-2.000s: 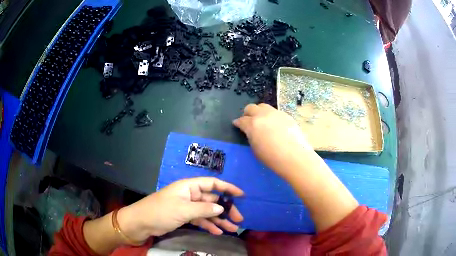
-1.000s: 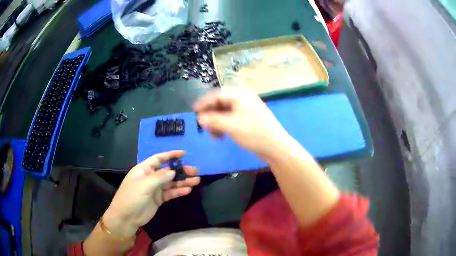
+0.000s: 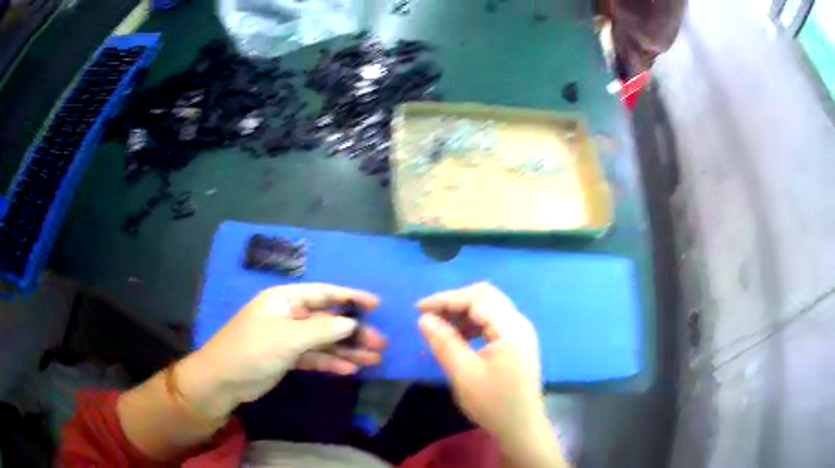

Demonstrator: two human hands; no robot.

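Note:
My left hand [image 3: 291, 331] holds a small black plastic piece [image 3: 351, 324] between thumb and fingers, over the blue board [image 3: 403, 274]. My right hand [image 3: 481, 345] is just right of it, thumb and forefinger close together; blur hides whether a tiny part is between the tips. A short row of black units [image 3: 276, 255] stands on the board's left part. The yellowish-tan tray [image 3: 513, 228] behind the board holds silvery scatter and a dark piece.
Two piles of black parts lie behind the board, a left pile [image 3: 215, 114] and a middle pile [image 3: 366, 91]. A clear plastic bag [image 3: 288, 23] is behind them. A filled blue board [image 3: 55, 151] is at far left. A person's dark sleeve [image 3: 645, 32] shows at upper right.
My right hand has come back from above the board to beside my left hand, which still holds the black piece. The camera view has shifted. The row of units looks similar.

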